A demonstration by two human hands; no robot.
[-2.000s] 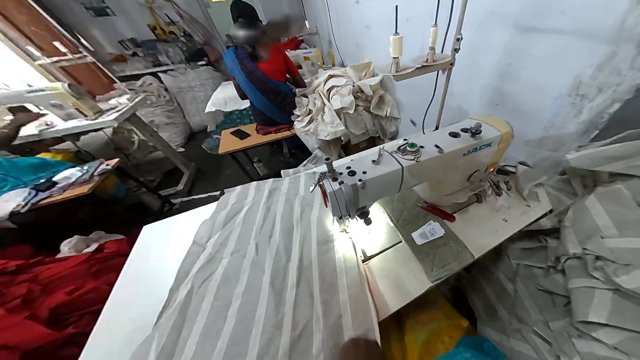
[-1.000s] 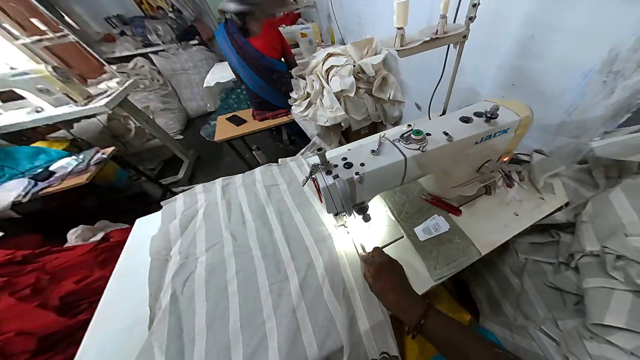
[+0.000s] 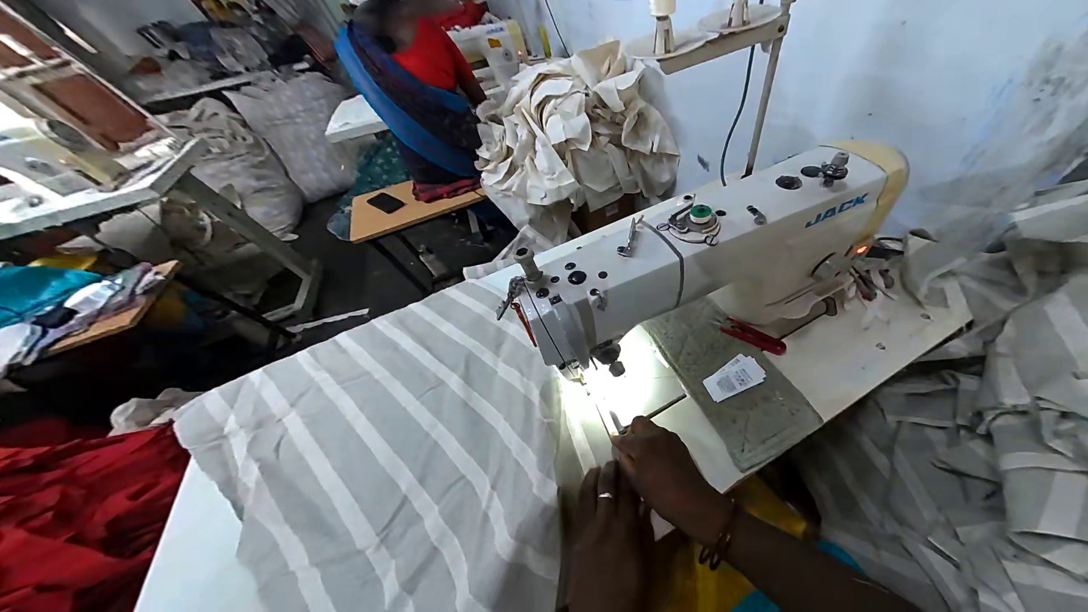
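Observation:
A Jack sewing machine [image 3: 722, 229] stands on a white table, its lamp lighting the needle area. Grey fabric with white stripes [image 3: 382, 442] covers the table left of the needle, its right edge running beneath the machine's head. My left hand [image 3: 608, 527], with a ring on one finger, lies on that edge below the needle. Just right of it, my right hand [image 3: 659, 467] has its fingers bent down at the fabric edge, thumb and fingertips close together. Whether the right fingers pinch the cloth cannot be made out. The needle tip is lost in the glare.
Red-handled snips [image 3: 754, 336] and printed labels [image 3: 734, 377] lie right of the needle. More striped fabric [image 3: 943, 493] is heaped at the right, red cloth [image 3: 76, 510] at the left. Behind are a cream fabric pile [image 3: 578, 127] and a person [image 3: 416, 93] by another machine.
My left hand has come into view at the fabric's right edge. My right hand, at the needle plate's near side one second ago, is now beside it. The striped fabric's far left corner has shifted.

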